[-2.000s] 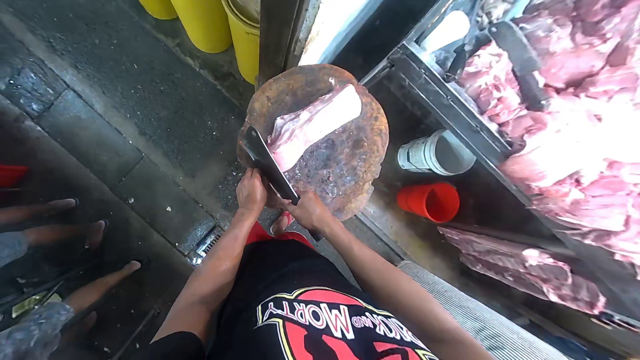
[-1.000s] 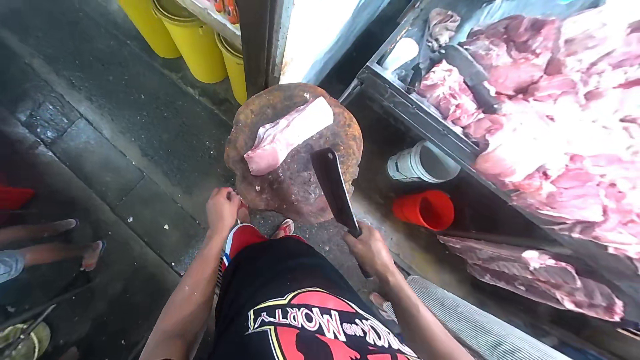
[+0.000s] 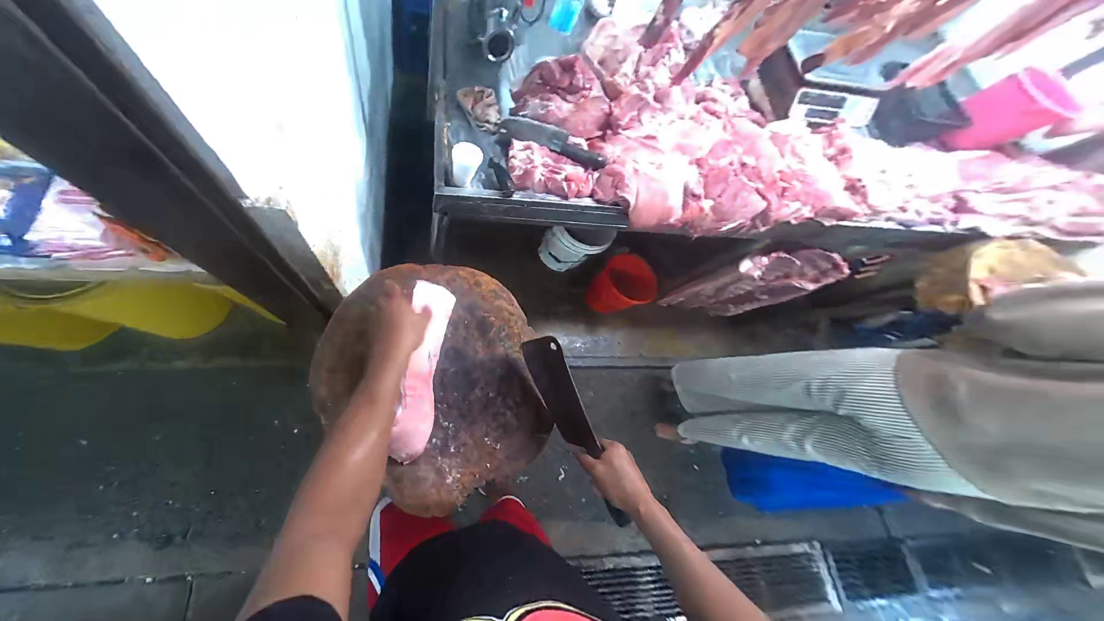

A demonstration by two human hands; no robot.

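Note:
A long strip of raw meat with a pale fat or skin side (image 3: 423, 371) lies lengthwise on a round, worn chopping block (image 3: 483, 414). My left hand (image 3: 404, 319) is at the strip's far end, blurred, touching or just over its left edge; its grip cannot be made out. In my right hand (image 3: 614, 474) is the handle of a dark cleaver (image 3: 559, 392), held off the block's right side with the blade pointing away from me. The blade's tip area is beside the block's right rim.
A metal counter (image 3: 526, 210) piled with raw meat (image 3: 716, 164) stands ahead to the right. Beneath it are a white bucket (image 3: 569, 248), a red bucket (image 3: 623, 283) and a large meat piece (image 3: 759, 280). A person in light trousers (image 3: 811, 414) is at the right. A post (image 3: 172, 181) rises at the left.
My left hand has moved from the block's near edge to the far end of the meat. The meat now lies more nearly lengthwise. The view has swung to the right.

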